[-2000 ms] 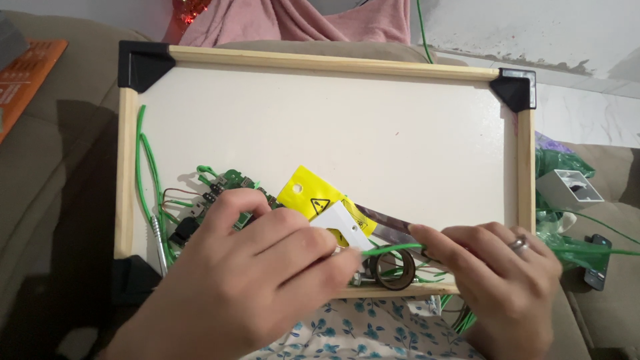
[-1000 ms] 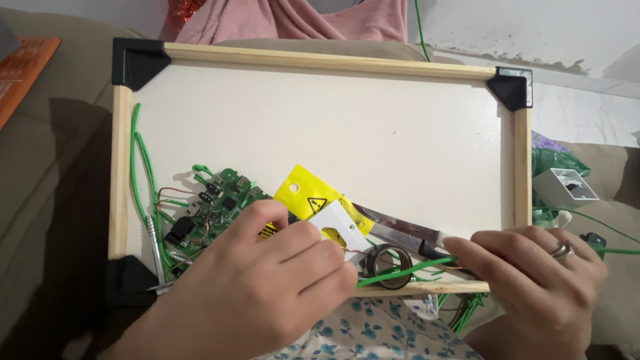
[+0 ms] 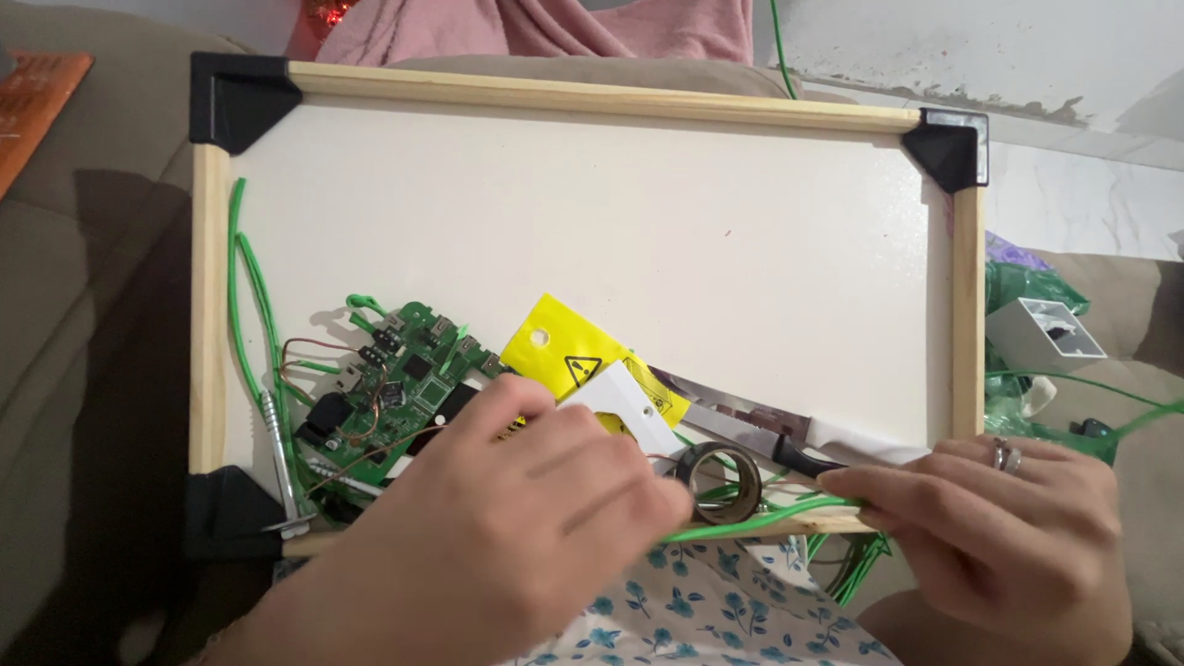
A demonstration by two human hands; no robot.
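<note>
A green insulated wire [image 3: 758,520] stretches along the near edge of the framed white board [image 3: 592,203]. My left hand [image 3: 518,499] is closed on its left part, and my right hand [image 3: 990,527], with rings, pinches its right part. Behind the wire stands a roll of black tape [image 3: 720,483]. Two knives lie beyond it, one with a white handle [image 3: 860,442], one with a black handle [image 3: 800,458] by my right fingertips. A green circuit board [image 3: 407,379] with thin copper wires lies left of a yellow warning card [image 3: 564,356] and a white plastic piece [image 3: 629,407], partly behind my left hand.
Green wire lengths [image 3: 245,324] and a metal screw anchor [image 3: 277,453] lie at the board's left side. The wooden rim [image 3: 968,305] has black corner pieces [image 3: 953,148]. Right of it are a white box [image 3: 1045,333] and green plastic [image 3: 1027,287].
My right hand has moved to the right along the near edge since two seconds ago. More of the knives and the circuit board shows now.
</note>
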